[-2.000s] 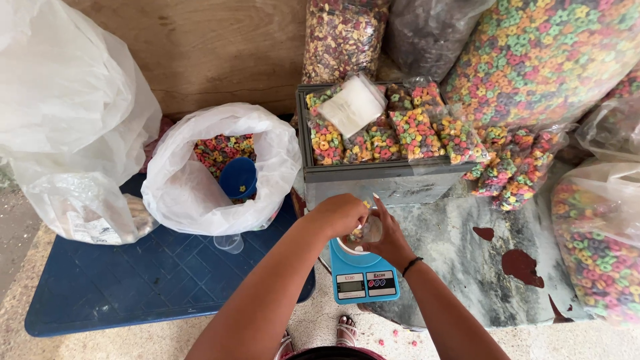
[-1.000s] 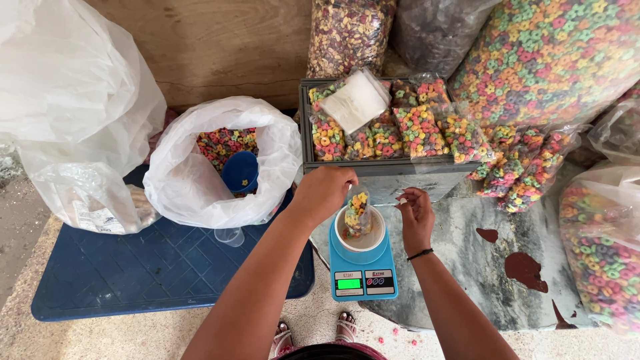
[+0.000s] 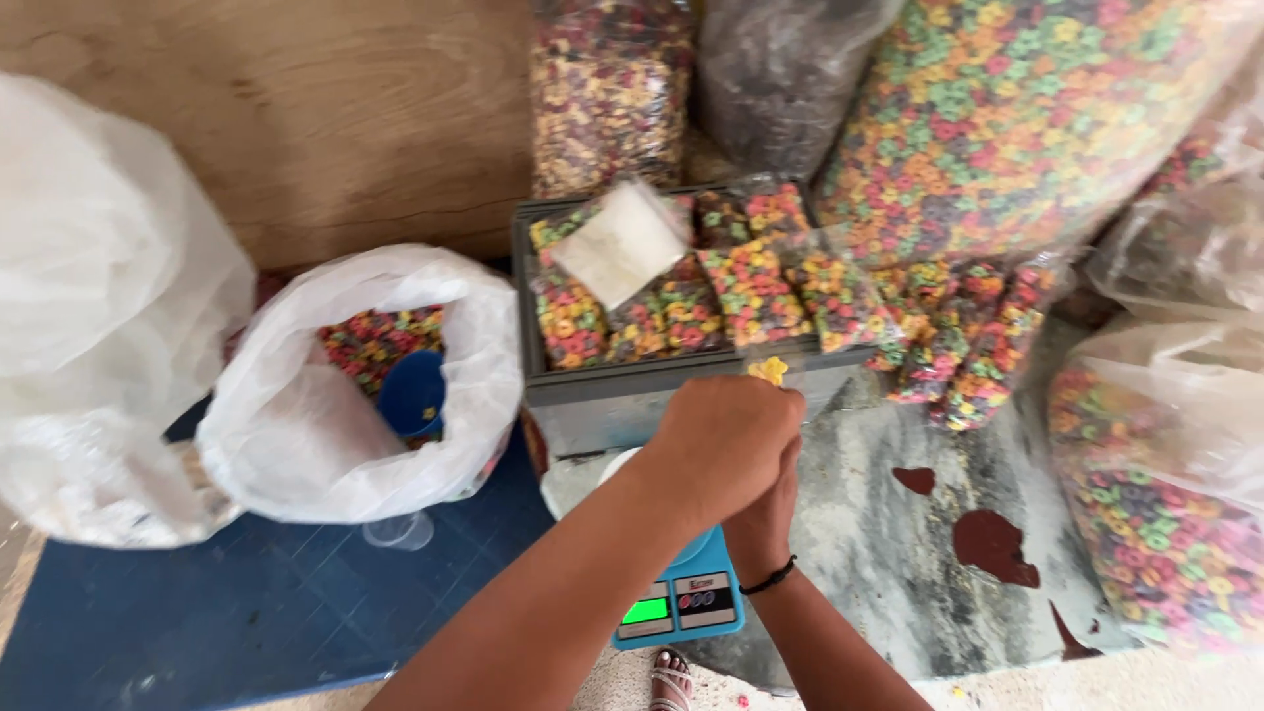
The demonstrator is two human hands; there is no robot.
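Both my hands are together just in front of the grey crate. My left hand [image 3: 731, 439] is closed on a small clear plastic bag, mostly hidden, with a yellow cereal piece [image 3: 768, 371] showing above the fingers. My right hand [image 3: 772, 509], with a dark band at its wrist, is partly covered by the left; its fingers are hidden. Below them stands a blue kitchen scale [image 3: 731, 624] with a lit green display. A white bowl [image 3: 618, 464] on it is mostly hidden behind my left forearm.
Small filled cereal bags [image 3: 755, 296] and a white packet [image 3: 624, 245] lie in the grey crate [image 3: 632, 380]. At left, an open white sack [image 3: 267, 415] holds cereal and a blue cup [image 3: 410, 393]. A clear cup [image 3: 400, 531] is beside it. Large cereal bags [image 3: 1165, 513] stand right.
The small bag has been lifted out of the bowl by my left hand, away from the scale. My right hand, apart from the left one second ago, is now against it.
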